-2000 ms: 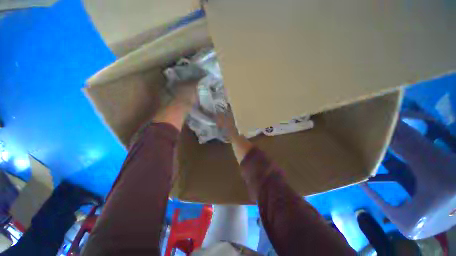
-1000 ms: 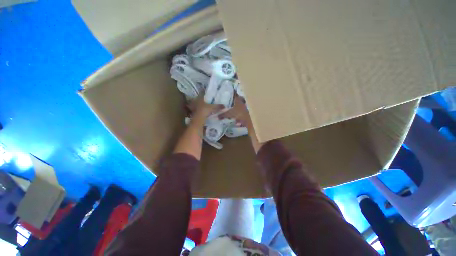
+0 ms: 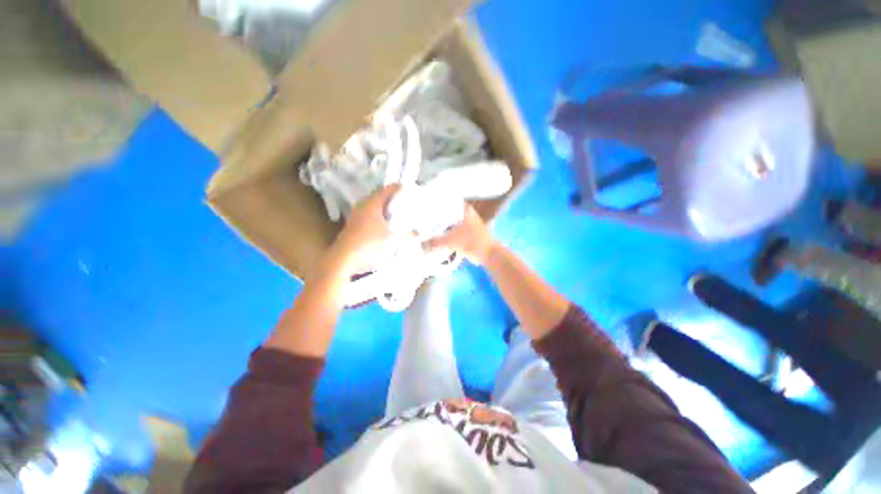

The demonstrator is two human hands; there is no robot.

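A bunch of white curved plastic pieces [image 3: 425, 207] is held between my two hands at the near edge of an open carton [image 3: 266, 207]. The bunch is bright and blurred, so single pieces are hard to tell apart. My left hand [image 3: 372, 232] grips its left side. My right hand [image 3: 466, 234] grips its right side. More white plastic pieces [image 3: 440, 121] lie heaped in the carton behind the bunch. Some pieces stick out below my hands, above my leg.
A pale purple plastic stool [image 3: 744, 159] lies or stands to the right on the blue floor [image 3: 145, 289]. Another person's dark-clad legs [image 3: 739, 371] are at the lower right. A second lot of whitish items [image 3: 266, 24] shows at the top left, behind the carton flaps.
My hands have come up out of the carton with a bunch of white pieces. The view has shifted: the carton now sits further up and left, turned, with its heaped contents more exposed.
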